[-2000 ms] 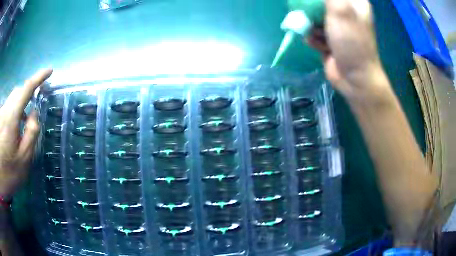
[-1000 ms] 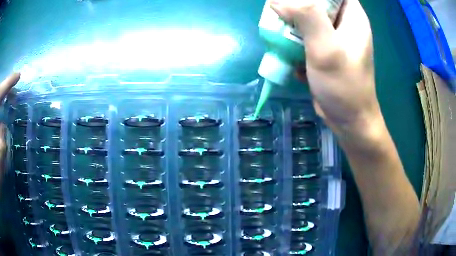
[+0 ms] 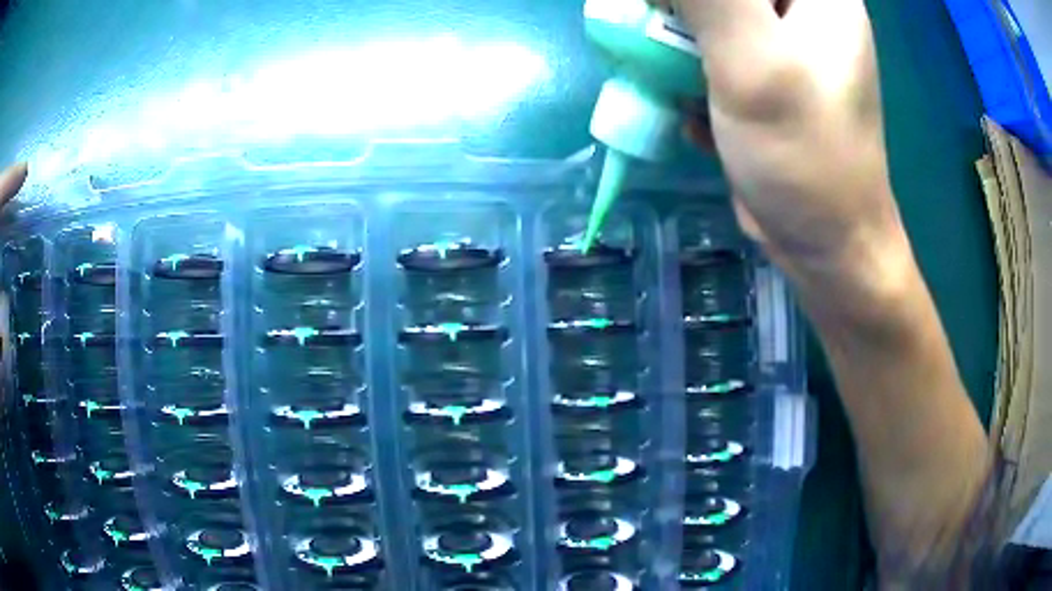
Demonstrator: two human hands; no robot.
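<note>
A clear plastic blister tray fills the lower view, with rows of small dark round parts that have shiny edges and green dabs. My right hand holds a green squeeze bottle, partly cut off by the top edge. Its thin green nozzle points down, its tip at the top part of the second column from the right. The top part in the rightmost column shows no clear green dab. My left hand is mostly cut off at the left edge; only a fingertip and a sliver show by the tray.
The tray lies on a glossy dark green mat with a bright glare behind the tray. Layered brown cardboard stands at the right edge. A blue object is at the upper right.
My right hand brought the bottle down and left from above the tray to the top row. Several top-row parts now show green dabs. The tray appears larger, and my left hand is nearly out of view.
</note>
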